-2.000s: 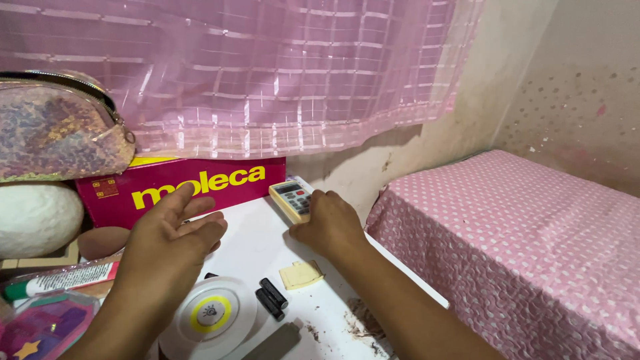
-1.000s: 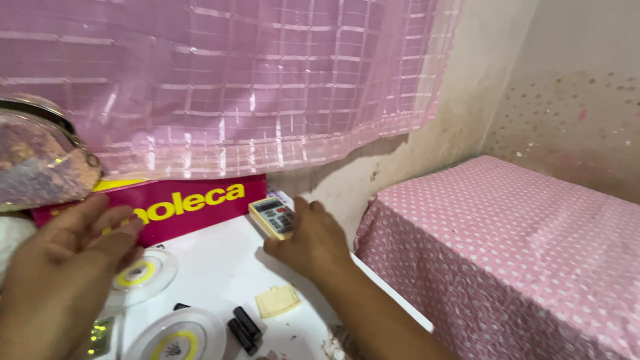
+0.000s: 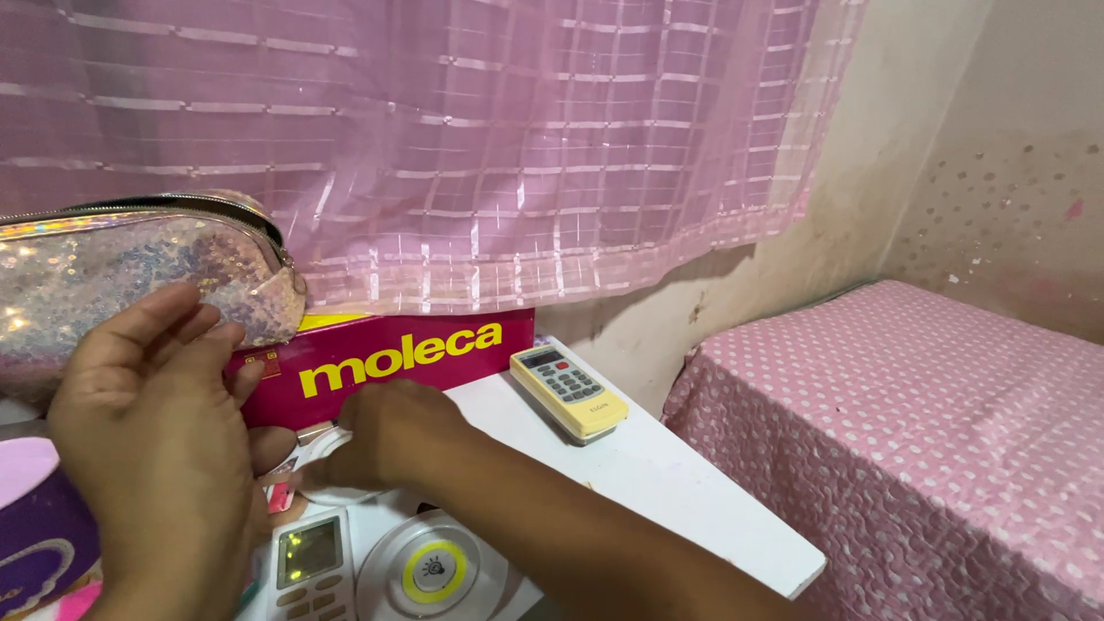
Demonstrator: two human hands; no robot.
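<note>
My left hand [image 3: 164, 414] is raised at the left, fingers apart and slightly curled, with nothing seen in it. My right hand [image 3: 388, 440] reaches in front of the magenta shoe box [image 3: 405, 362], beside a round white disc [image 3: 332, 448]; its fingertips are partly hidden, so whether it grips anything is unclear. A yellowed remote control [image 3: 569, 392] lies by the box's right end, apart from both hands. Nearer me are a white remote control with a screen [image 3: 310, 561] and a round push light with a yellow ring [image 3: 434, 571].
A sequined zip pouch [image 3: 147, 276] stands at the left, its zip open. Behind hangs a pink sheer curtain [image 3: 517, 155]. The white tabletop [image 3: 690, 509] ends at a corner on the right, near a bed with a pink dotted cover [image 3: 931, 431]. A purple container [image 3: 43, 526] is at lower left.
My right hand has left the yellowed remote control and moved left to the front of the shoe box. The remote stays by the box's end.
</note>
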